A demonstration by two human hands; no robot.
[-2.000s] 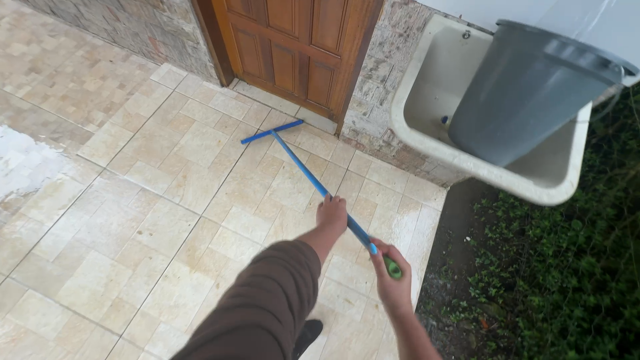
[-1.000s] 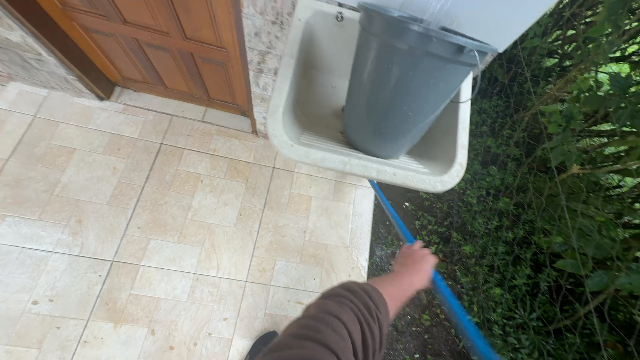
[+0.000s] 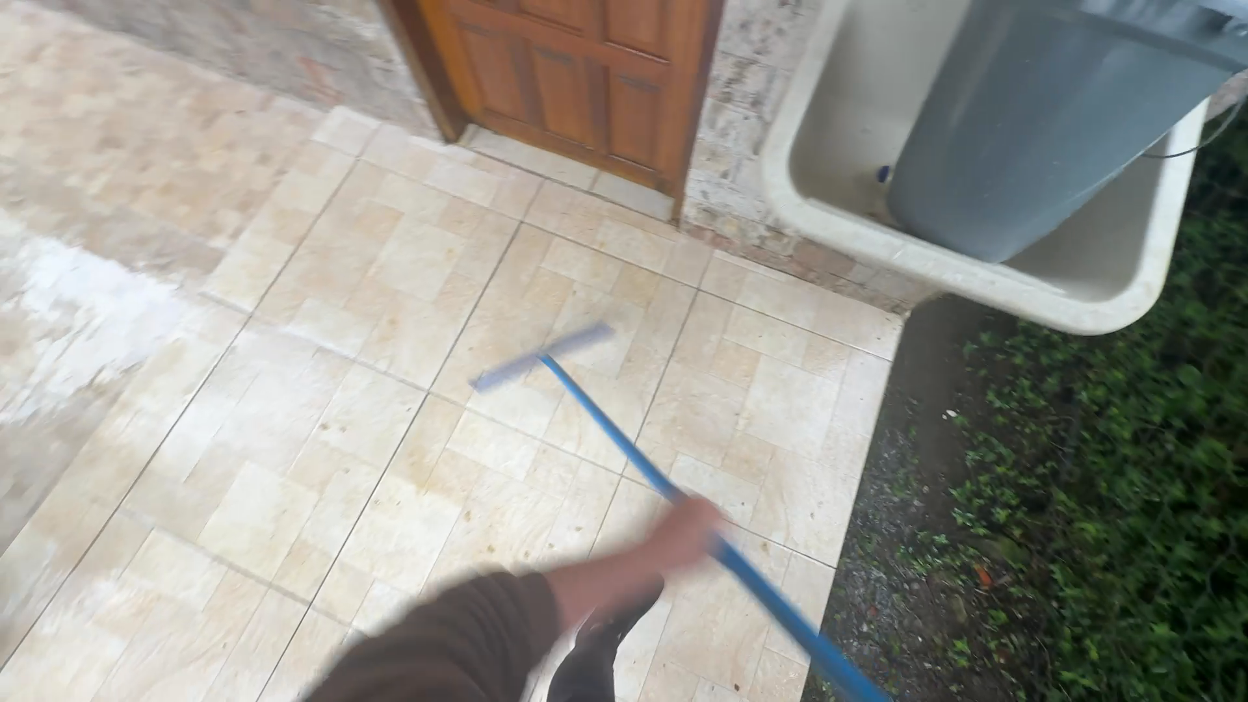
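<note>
My left hand (image 3: 685,533), blurred, is closed around the blue pole of a floor squeegee (image 3: 609,426), at about the middle of the part in view. The squeegee's wide head, blurred too, lies over the beige tiled floor (image 3: 283,507) in front of the wooden door. Down to the right the pole runs out of the frame. My right hand does not show.
A wooden panel door (image 3: 575,78) with a low sill stands ahead. At upper right a white utility sink (image 3: 936,258) holds a large grey bin (image 3: 1024,127). Soil and green plants (image 3: 1141,487) border the tiles on the right. My foot shows at the bottom.
The squeegee's head, out of sight a second ago, is over the tiles again. Two seconds ago both hands were on the pole; now only my left shows. The view has swung left since a second ago.
</note>
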